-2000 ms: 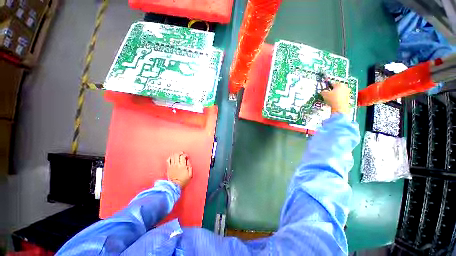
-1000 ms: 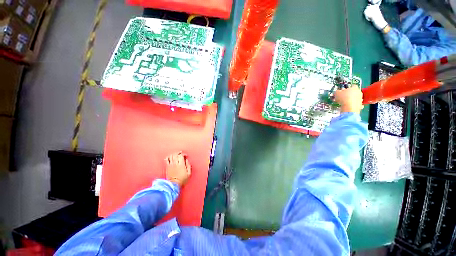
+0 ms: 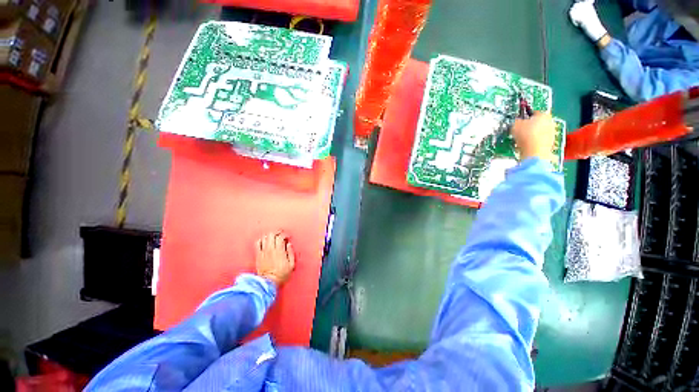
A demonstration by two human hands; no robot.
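Note:
A green circuit board (image 3: pixel 460 130) lies solder side up on a red foam mat (image 3: pixel 395 145) on the green belt. My right hand (image 3: pixel 534 138) is over its right part, holding a small dark tool (image 3: pixel 523 107) that points away from me; its type is too small to tell. A second green board (image 3: pixel 253 96) lies solder side up at the far end of the left red mat (image 3: pixel 230 230). My left hand (image 3: pixel 274 259) rests on that mat, fingers slightly bent and a little apart, with nothing seen in it. Its palm is hidden.
Red-wrapped posts stand between the boards (image 3: pixel 391 65) and at right (image 3: pixel 636 130). A parts tray (image 3: pixel 609 180) and a clear bag of small parts (image 3: pixel 603 243) lie beyond the belt. Another person's gloved hand (image 3: pixel 589 19) is at top right. Dark cutters (image 3: pixel 343 283) lie at the belt edge.
My right hand has moved over the right board, first rightward, then a little away from me, with the tool. The other person's gloved hand has come into view. My left hand stays put.

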